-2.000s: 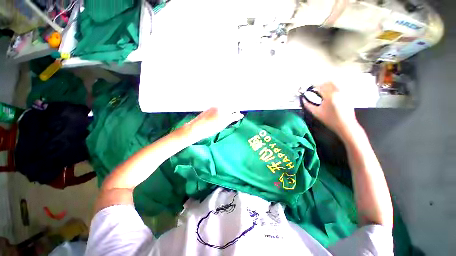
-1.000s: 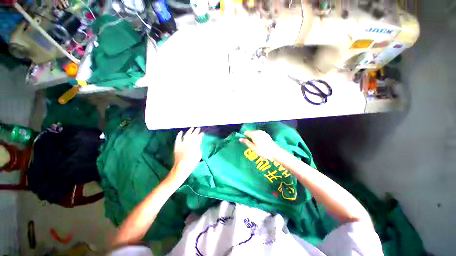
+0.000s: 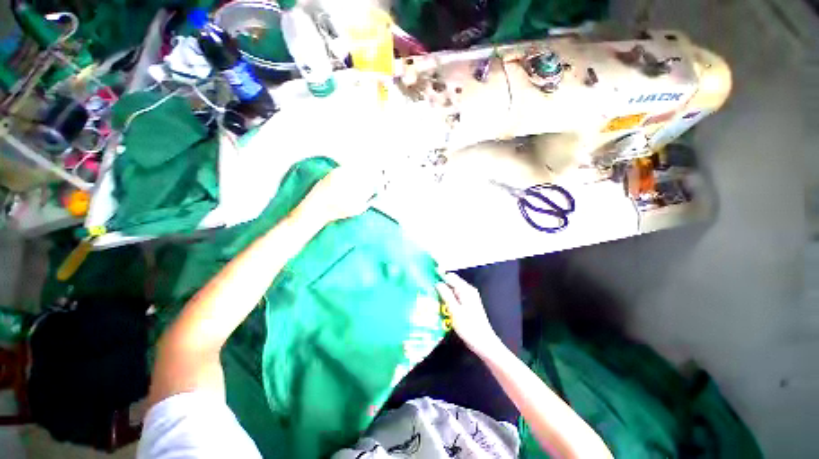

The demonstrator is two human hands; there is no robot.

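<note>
A green garment piece [image 3: 346, 296] hangs from the white machine table over my lap, partly washed out by glare. My left hand [image 3: 346, 193] lies on its upper part on the table, left of the needle area; the fingertips are lost in glare. My right hand [image 3: 460, 303] grips its right edge just below the table edge. A bit of yellow print shows beside the right fingers. The cream sewing machine [image 3: 575, 85] stands behind. Thread scissors [image 3: 545, 207] with dark round handles lie on the table under the machine arm.
Stacked green pieces [image 3: 166, 161] lie on the side table at left, with a yellow-handled tool [image 3: 79, 255] at its edge. Bottles stand behind the table, including a dark one [image 3: 235, 72]. Green pieces [image 3: 629, 394] heap at lower right. A black cloth bundle [image 3: 90, 368] is at lower left.
The scissors went from my right hand onto the table. My left hand and the green piece have moved up onto the table. My right hand has moved to the piece's right edge. The view has shifted.
</note>
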